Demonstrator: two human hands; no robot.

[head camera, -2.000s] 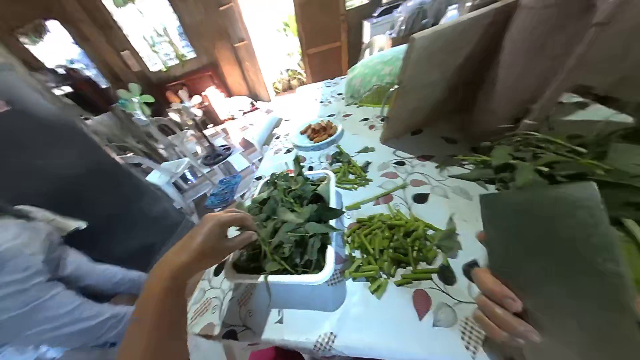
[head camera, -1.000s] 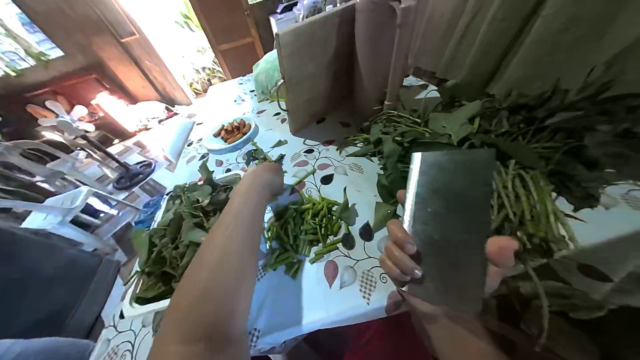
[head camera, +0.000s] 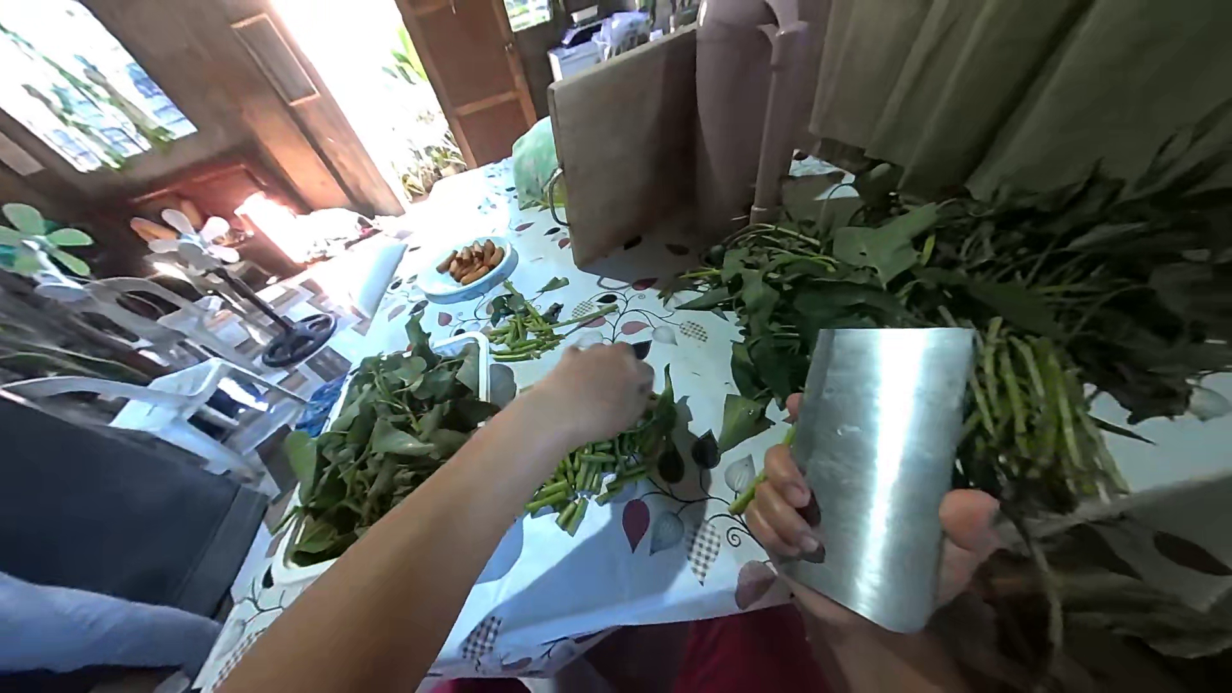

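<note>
My left hand (head camera: 602, 390) is over a pile of short cut green stems (head camera: 577, 481) on the patterned tablecloth; its fingertips are hidden. My right hand (head camera: 789, 505) grips a broad, shiny metal blade (head camera: 881, 472), fingers at its left edge and thumb at its right; no handle shows. A green stem (head camera: 751, 491) sticks out beside those fingers. Left of the cut stems, leafy greens (head camera: 395, 433) fill a white plastic tray (head camera: 479, 351). A smaller group of stems (head camera: 525, 332) lies behind my left hand. Uncut leafy bunches (head camera: 885, 250) with long stems (head camera: 1039, 404) lie at the right.
A plate (head camera: 496, 279) of brown food stands farther back. A wooden board (head camera: 626, 144) stands upright near a green bag (head camera: 532, 159). White plastic chairs (head camera: 178, 395) and a pedestal fan (head camera: 279, 332) are beyond the table's left side. Pale blue cloth (head camera: 96, 616) shows at lower left.
My left hand has gone from the leaf tray to the smaller stem group, then nearer over the larger cut pile. My right hand keeps hold of the blade. The view has shifted.
</note>
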